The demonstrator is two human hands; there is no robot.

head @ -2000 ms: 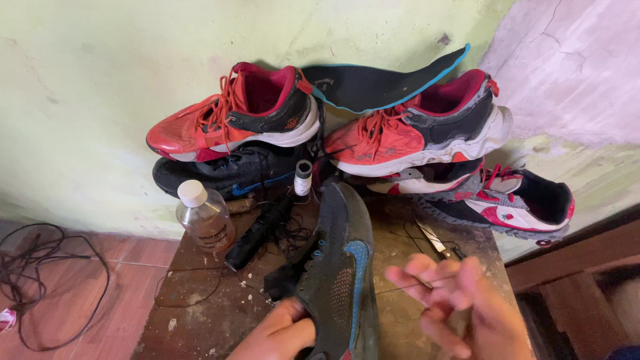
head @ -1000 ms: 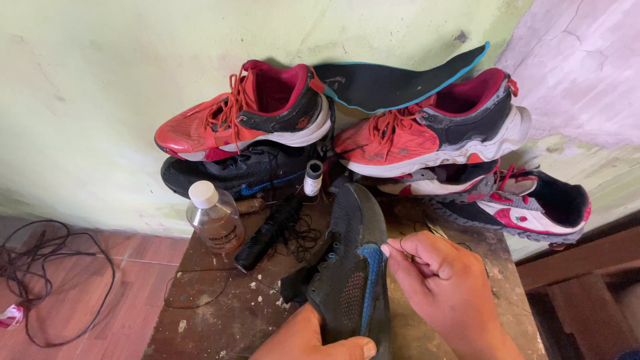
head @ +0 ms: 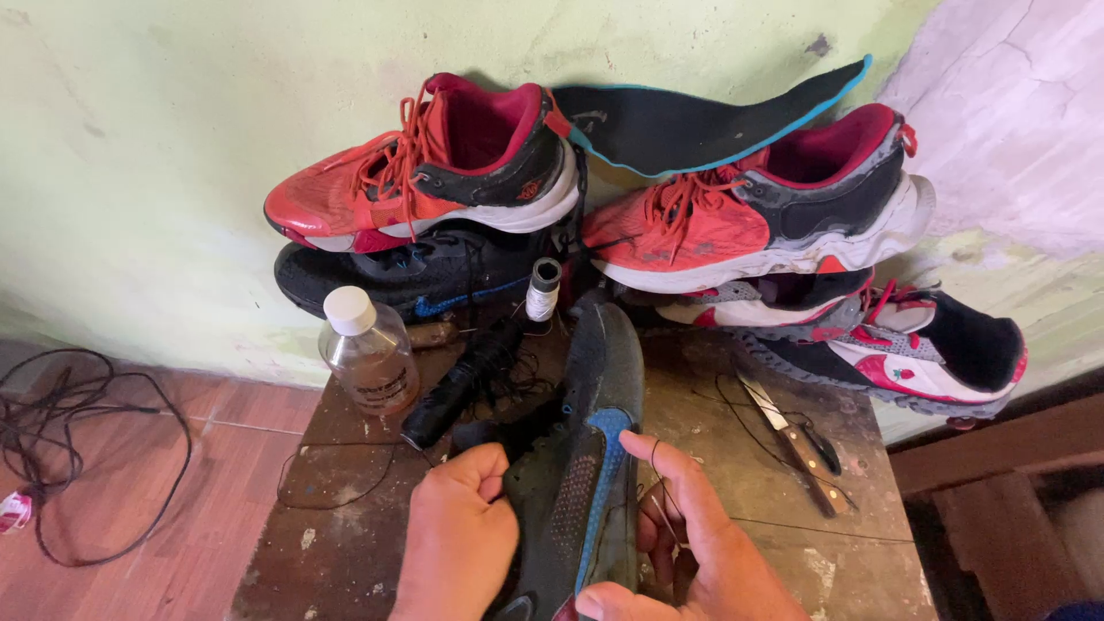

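A black sneaker with a blue swoosh (head: pixel 573 466) stands toe away from me, on or just above the wooden table. My left hand (head: pixel 466 530) grips the upper on its left side, fingers curled at the laces. My right hand (head: pixel 690 526) lies along the right side, index fingertip at the swoosh and thumb on the shoe near the heel. Black thread (head: pixel 657 466) loops over the right fingers, and a thin metal needle or hook (head: pixel 664 513) shows among them. The thread trails right across the table. The sneaker's underside is hidden.
Behind stand red sneakers (head: pixel 371 190), a black insole (head: pixel 690 129) and more shoes. Left of the sneaker are a capped bottle (head: pixel 371 362), a black thread spool (head: pixel 457 388) and a white thread spool (head: pixel 542 293). A wooden-handled knife (head: pixel 802 457) lies right on the table (head: pixel 776 569).
My right hand was off the sneaker two seconds ago, then came to the swoosh with thread; now it lies lower along the shoe's side. My left hand has shifted to the lace side.
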